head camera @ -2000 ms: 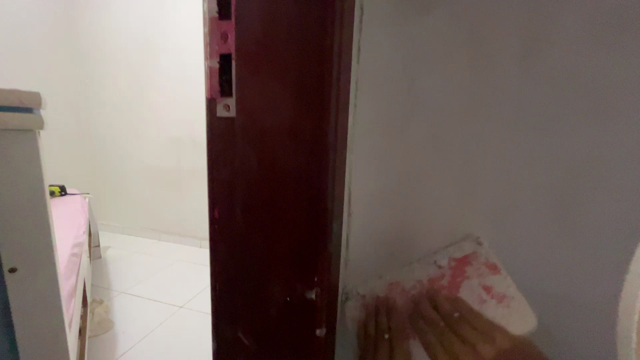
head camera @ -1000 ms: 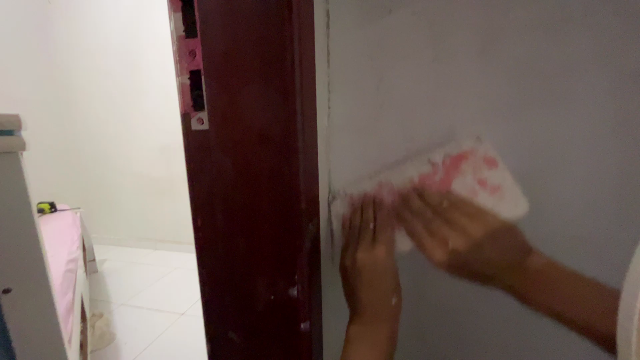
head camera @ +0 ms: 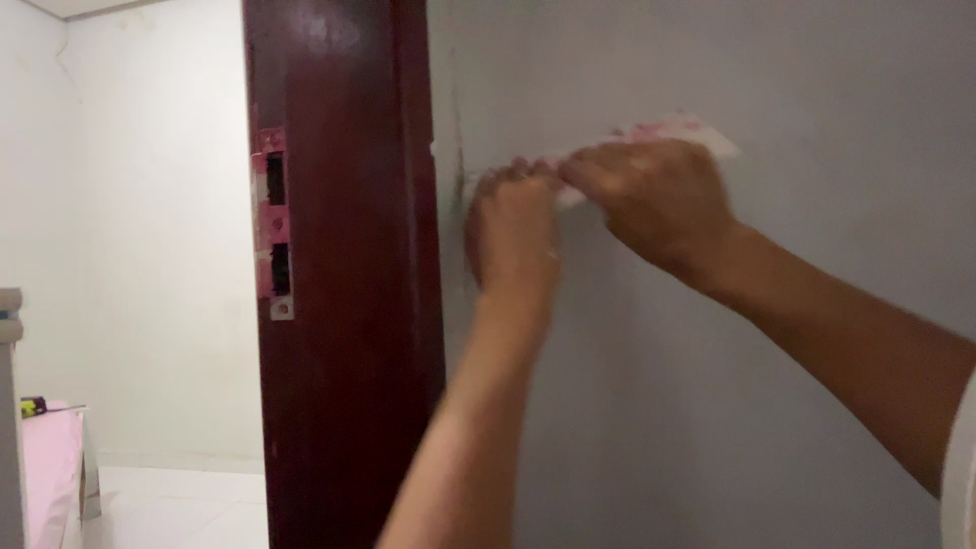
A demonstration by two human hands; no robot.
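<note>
A flat white pad with red stains [head camera: 713, 137], its exact kind unclear, lies tilted against the grey wall [head camera: 686, 396]. My left hand [head camera: 518, 225] is at the pad's left end, beside the dark red wooden door frame [head camera: 351, 267], with its fingers bent over the edge. My right hand [head camera: 656, 202] grips the pad's middle and lower edge, its knuckles toward the wall. Both hands and the pad are blurred. A thin dark crack [head camera: 460, 164] runs down the wall near my left fingers.
The frame bears a metal strike plate [head camera: 282, 308] with dark slots. Through the doorway, a pink-covered bed [head camera: 53, 457] stands at the left with a yellow-green and black tool [head camera: 33, 406] on it. White floor tiles [head camera: 183, 507] and a pale wall [head camera: 168, 229] lie beyond.
Both hands and the stained pad have moved up the wall. The fingers, laid flatter on the pad before, are now more bent around it.
</note>
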